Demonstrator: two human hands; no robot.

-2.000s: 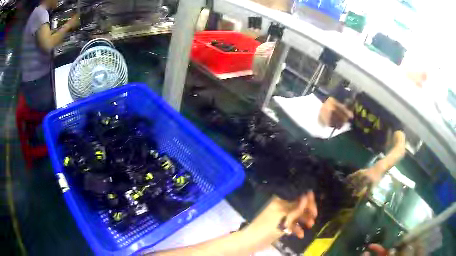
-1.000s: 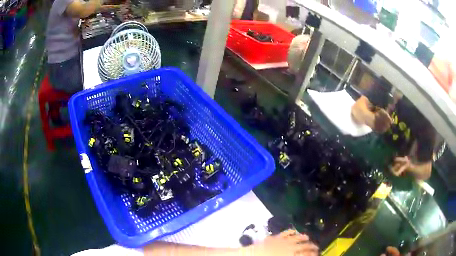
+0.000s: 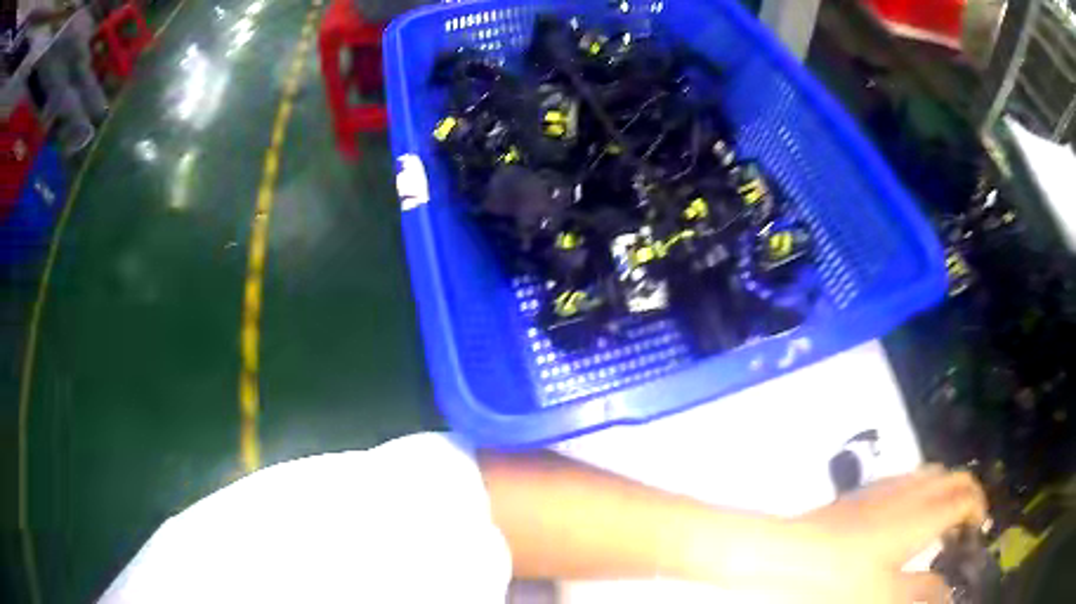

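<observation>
A blue perforated basket stands in the upper middle. It holds a tangled heap of black power adapters with yellow and pale parts and thin black cords. My left hand reaches in from the lower left, over the white sheet in front of the basket. Its fingertips are at a dark, blurred thing at the lower right; whether they grip it cannot be told. A small dark item lies on the sheet just above my left hand. My right hand is not in view.
Another heap of dark adapters lies right of the basket. A piece of yellow striped tape shows at the lower right. A red stool stands left of the basket. The green floor has yellow lines. A person's legs show far left.
The view has swung left and down, so the basket sits higher and further right. The fan and the red basket's bulk have left view. My left arm shows more fully across the sheet.
</observation>
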